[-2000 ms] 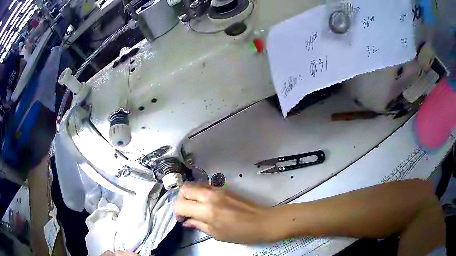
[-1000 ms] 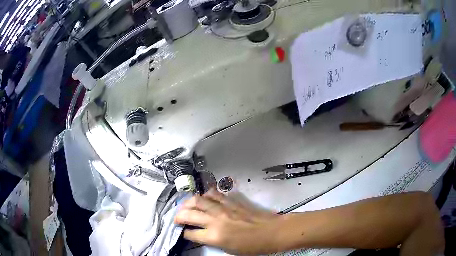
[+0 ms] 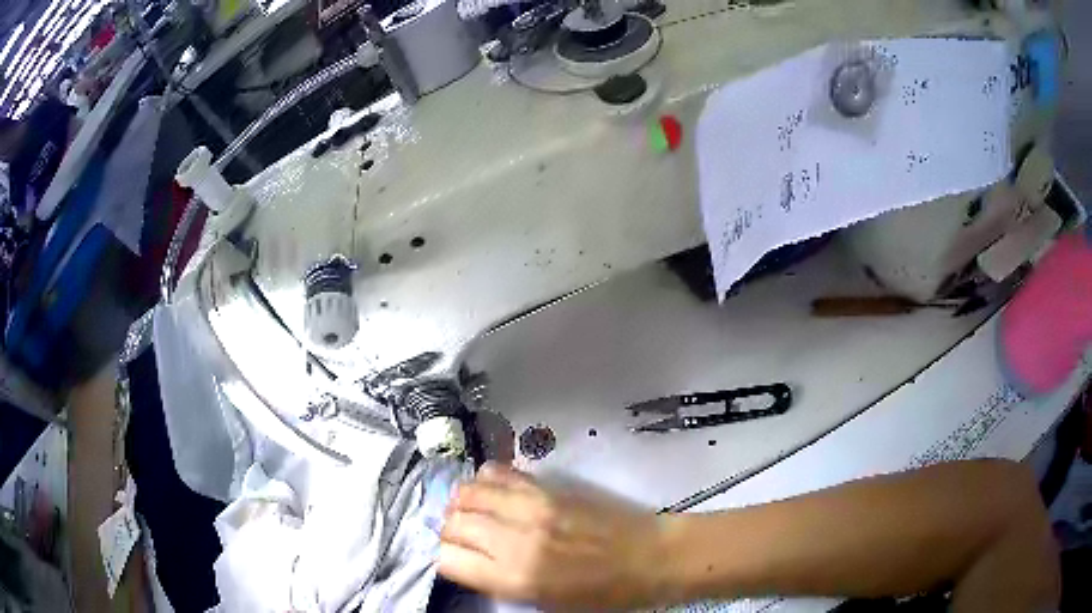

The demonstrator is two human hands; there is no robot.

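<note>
White fabric [image 3: 347, 515] lies in loose folds at the bottom left, under and in front of the machine's needle area, with black fabric [image 3: 168, 527] to its left. My right hand [image 3: 539, 539] is just below the pale tension knob [image 3: 440, 437]. Its fingers are curled over the right edge of the white fabric and grip it; the fingertips are partly blurred. The presser foot and needle are hidden by the knob, fabric and fingers. My left hand is not in view.
Black thread snips [image 3: 713, 408] lie on the bed right of the needle area. A brown-handled tool [image 3: 865, 307] lies below a handwritten paper [image 3: 838, 180]. A pink rounded thing [image 3: 1048, 317] is at the right edge. A cream machine head [image 3: 503, 180] spans the upper middle.
The view has shifted, so the machine sits further right and lower. The left fingertips once at the bottom edge are gone from view. My right hand has moved slightly along the fabric's edge.
</note>
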